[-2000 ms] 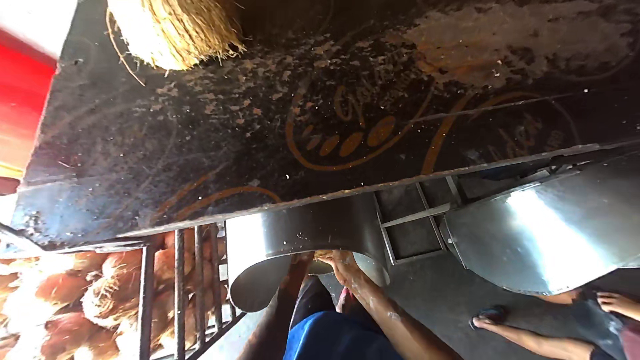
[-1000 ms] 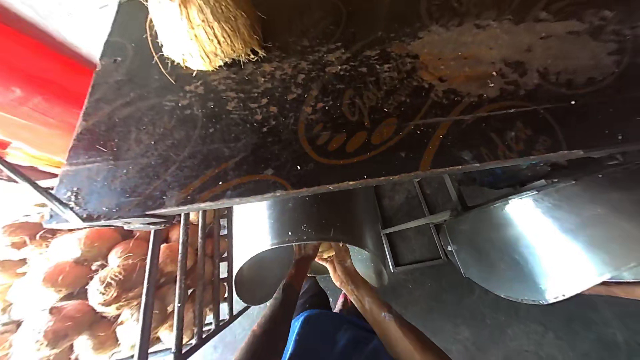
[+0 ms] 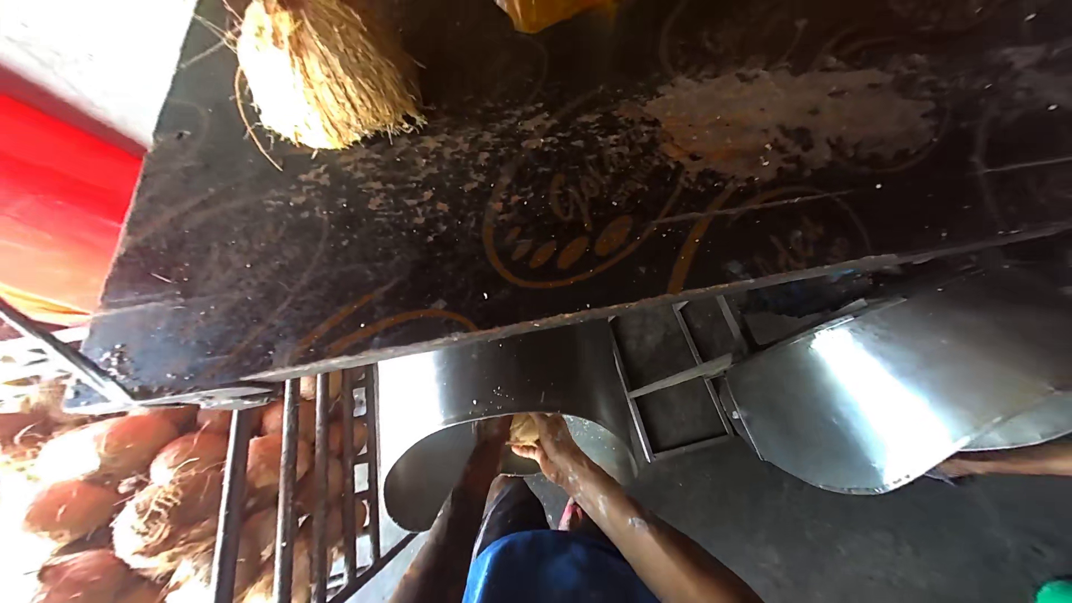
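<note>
Both my hands are low in the middle of the head view, inside the opening of a curved sheet-metal guard (image 3: 519, 381) under the table edge. My right hand (image 3: 548, 448) is closed around a pale, tan rounded piece (image 3: 524, 430), which looks like part of a coconut. My left hand (image 3: 492, 435) is at the left side of that piece, mostly in shadow and partly behind the metal rim, so its fingers are hidden. Whatever lies deeper inside the guard does not show.
A dark, worn tabletop (image 3: 402, 260) spans the view, with a bundle of coconut fibre (image 3: 322, 79) on it. Husked coconuts (image 3: 75, 511) lie behind metal bars (image 3: 286, 494) at left. Another sheet-metal guard (image 3: 871, 402) stands right, beside a person's limb (image 3: 1013, 461).
Both hands stay inside the metal guard. The person at the right, whose arm and leg showed two seconds ago, is now mostly out of view. An orange-yellow thing has come into view at the top.
</note>
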